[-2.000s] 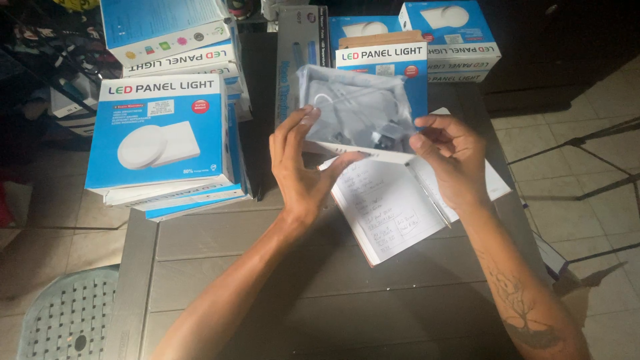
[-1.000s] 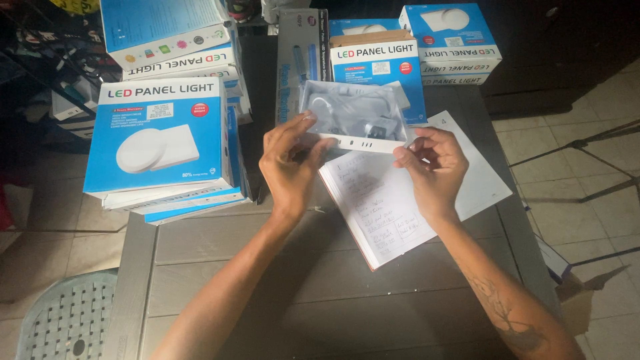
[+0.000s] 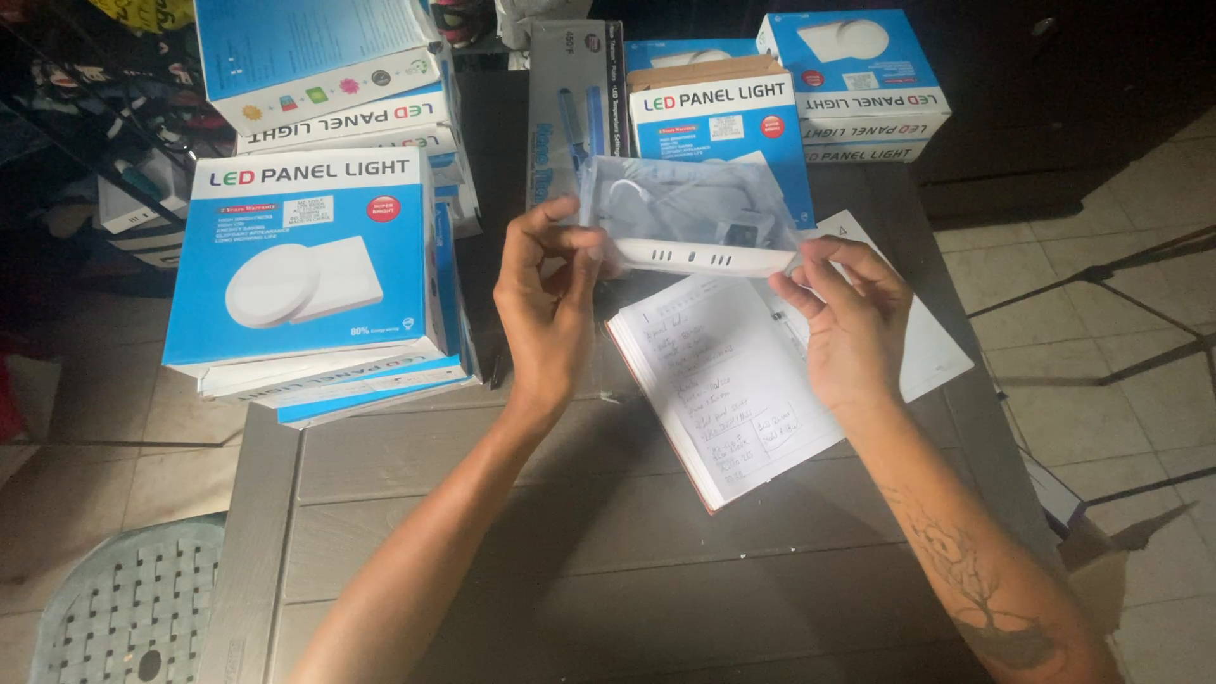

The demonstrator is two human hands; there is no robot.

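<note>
A square LED panel light in a clear plastic bag (image 3: 698,214) is held up between my two hands, its white slotted edge facing me and a cable and small parts visible inside. My left hand (image 3: 551,294) pinches the bag's left side with thumb and fingers. At the right corner, my right hand (image 3: 850,309) grips it between thumb and fingertips. Below and behind lies an open notebook (image 3: 708,380) with handwriting. An LED panel light box (image 3: 717,123) with raised brown cardboard at its top stands just behind the bagged light.
Stacked blue and white light boxes (image 3: 299,256) rise at the left of the grey table (image 3: 608,589); more boxes (image 3: 850,76) are at the back right. A long grey box (image 3: 575,95) stands between. A perforated plastic seat (image 3: 133,608) is at the lower left.
The bagged light was tilted up two seconds ago; its slotted edge now faces me. Both hands have kept hold of it, and my right hand's grip has shifted at the corner.
</note>
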